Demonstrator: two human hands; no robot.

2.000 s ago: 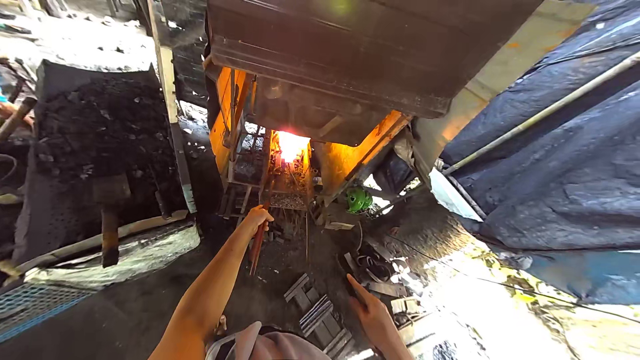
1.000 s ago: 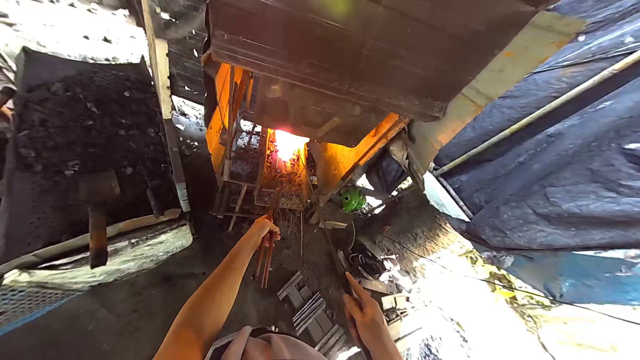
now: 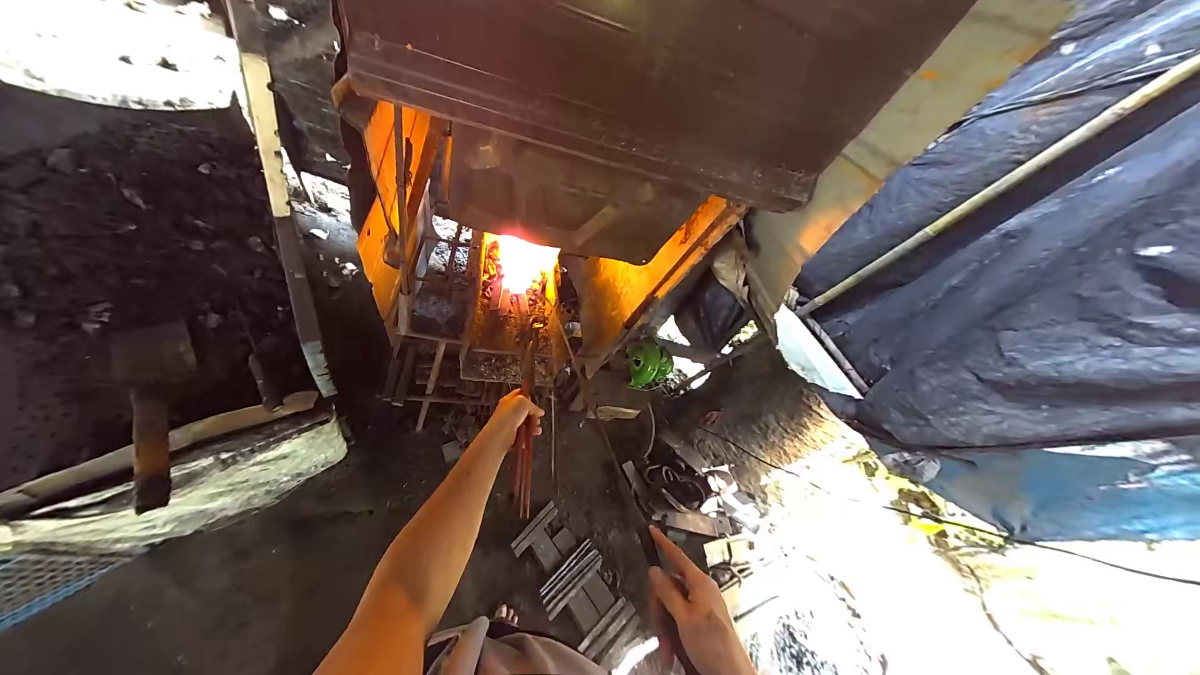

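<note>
My left hand [image 3: 517, 415] grips a bundle of long, thin reddish metal rods [image 3: 523, 473], possibly tong handles. Their far ends point into a forge hearth [image 3: 506, 366], where a bright fire [image 3: 521, 262] glows among coals. Lower right, my right hand [image 3: 689, 600] is closed around a long dark rod [image 3: 637, 506], which slants up and left toward the hearth's front. Between my hands, below the hearth, several flat grey metal pieces [image 3: 572, 581] lie on the ground. What the rods' far ends hold is lost in the glare.
A dark sheet-metal hood [image 3: 600, 103] hangs over the fire. Left is a bed of charcoal [image 3: 122, 216] with a hammer [image 3: 150, 412] on it. A green object [image 3: 649, 364] sits right of the hearth. A blue-grey tarpaulin [image 3: 1012, 347] and a pole [image 3: 984, 178] stand at right.
My left hand has moved from beside the hearth's front left toward its middle, bringing the rods more in line with the fire. My right hand, earlier apart from any clear tool, now holds the dark rod.
</note>
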